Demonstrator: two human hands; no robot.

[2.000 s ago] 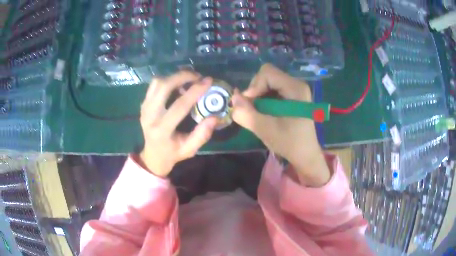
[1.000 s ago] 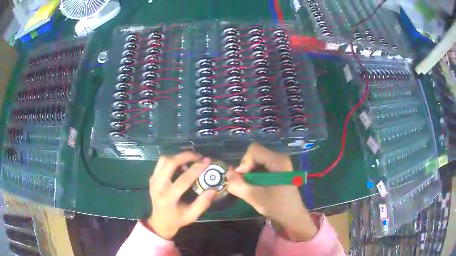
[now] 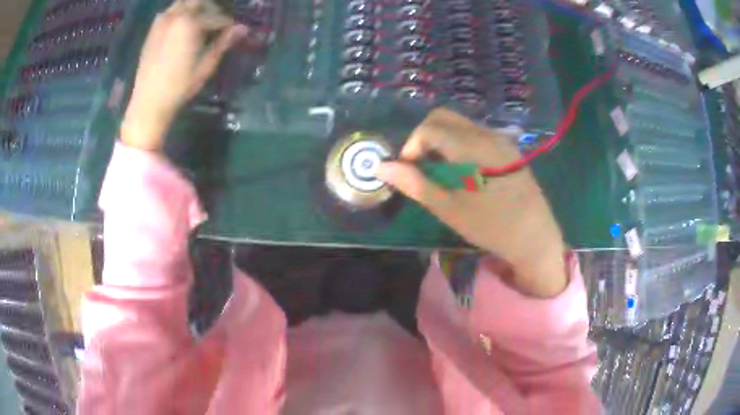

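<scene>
A round silver-white disc with dark rings, probably a speaker driver [image 3: 367, 164], sits on the brass-gold ring fixture [image 3: 339, 188] on the green mat. My right hand [image 3: 483, 190] holds the green test probe [image 3: 446, 173], with thumb and fingers at the disc's right edge. The probe's tips are hidden by the fingers. My left hand [image 3: 174, 61] is at the upper left, over the left columns of the main tray [image 3: 276, 112]. Its thumb and fingers are bent close together among the discs. It is blurred, and whether it grips a disc cannot be told.
The red probe cable [image 3: 564, 121] curves from the probe to the upper right. Clear trays stand at the left [image 3: 49, 174] and right [image 3: 669, 203], the right one with white labels. A thin dark cable runs faintly left of the fixture. More stacked trays are below the bench edge at both sides.
My left hand has left the fixture and moved up and left over the main tray. My right hand stays by the disc with the probe, now angled down more to the right. The camera view has shifted.
</scene>
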